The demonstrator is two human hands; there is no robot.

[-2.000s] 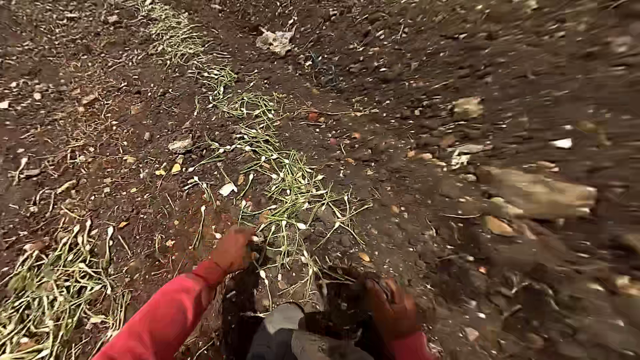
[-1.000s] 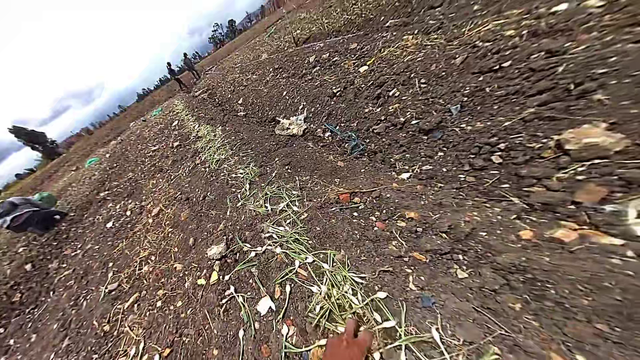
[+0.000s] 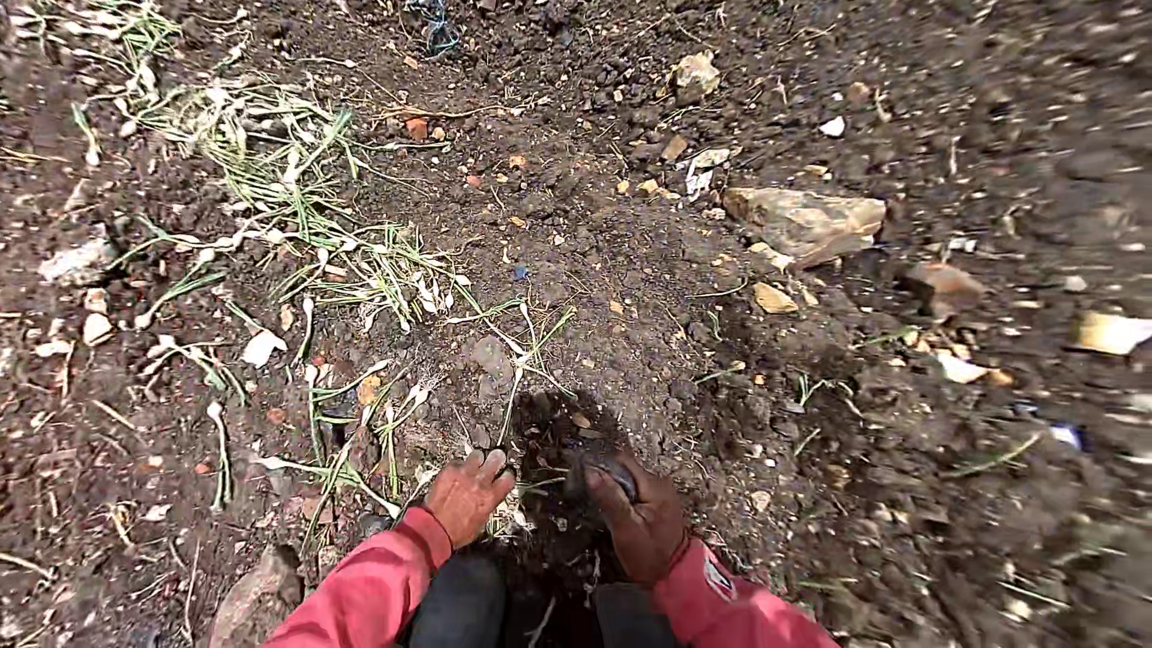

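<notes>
My left hand (image 3: 469, 499) rests low over the soil, its fingertips at the stalks of small bulb plants with white bulbs and green leaves; whether it pinches one is hard to see. My right hand (image 3: 635, 516) is curled around a dark rounded object (image 3: 617, 479), perhaps a stone, above shaded soil. Between the hands lie a few pale stalks. Beyond my left hand, a long heap of bulb plants (image 3: 288, 171) runs up toward the upper left, with loose ones (image 3: 222, 454) scattered left of my hand.
A large angular rock (image 3: 805, 223) lies at the right, with a reddish stone (image 3: 945, 283) beside it. Another stone (image 3: 256, 598) sits by my left sleeve. Blue-green twine (image 3: 438, 27) lies at the top. My knees are at the bottom edge.
The view has swung back down from the field and horizon. My right hand, out of view one second ago, is again in sight.
</notes>
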